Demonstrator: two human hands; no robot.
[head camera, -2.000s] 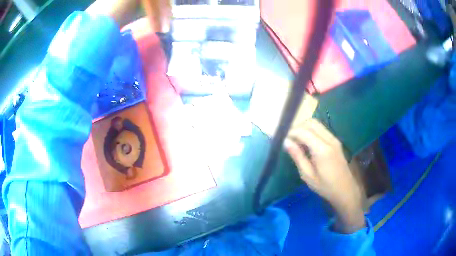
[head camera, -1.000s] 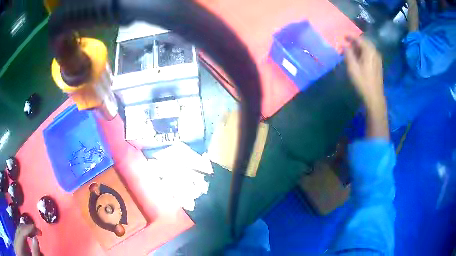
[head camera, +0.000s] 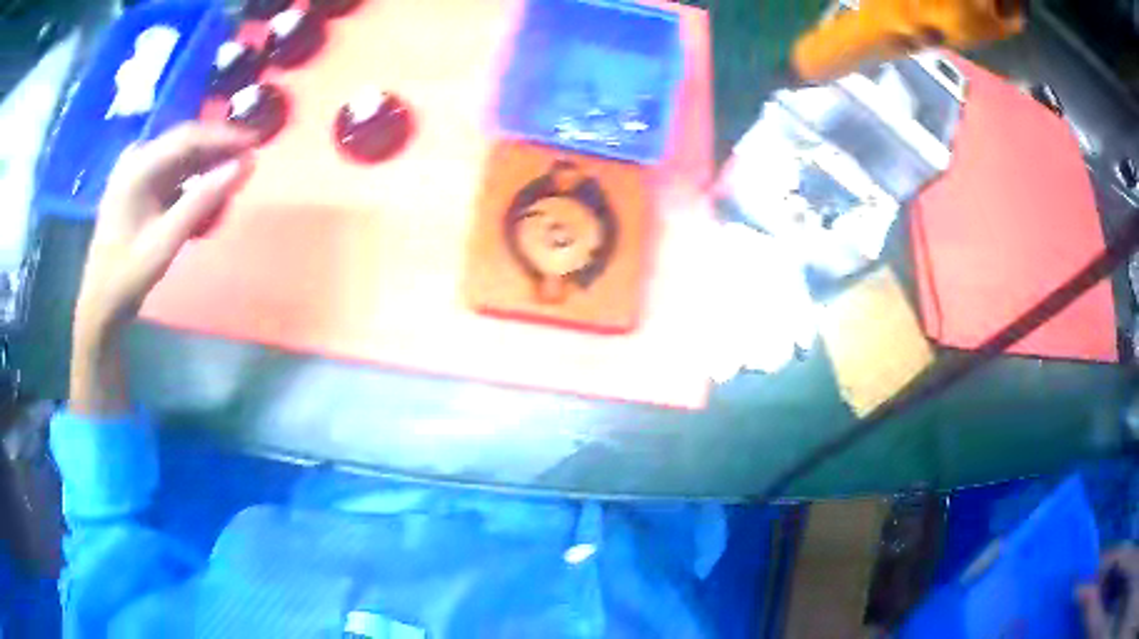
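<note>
My left hand (head camera: 144, 231) is at the left of the red mat, with thumb and fingers around a dark round housing (head camera: 210, 215), partly hidden. My right hand (head camera: 1109, 597) is cut off by the right edge at the lower right, small and blurred. It appears to grip an angular blue piece that looks like the small blue bin (head camera: 1030, 568). The brown fixture (head camera: 493, 268) lies at the centre, its round recess without a housing. More dark housings (head camera: 375, 127) with white tops stand at upper left.
A blue parts bin (head camera: 587, 81) touches the fixture's far side. Another blue bin (head camera: 94, 137) is at far left. White crumpled material (head camera: 762, 306), a metal tray (head camera: 862, 162), cardboard (head camera: 877, 347), and the orange screwdriver (head camera: 906, 35) are right. A black cord (head camera: 931, 393) crosses there.
The view has swung left. My left hand has closed around a housing. The small blue bin is gone from the right red mat, and my right hand is now low at the right edge.
</note>
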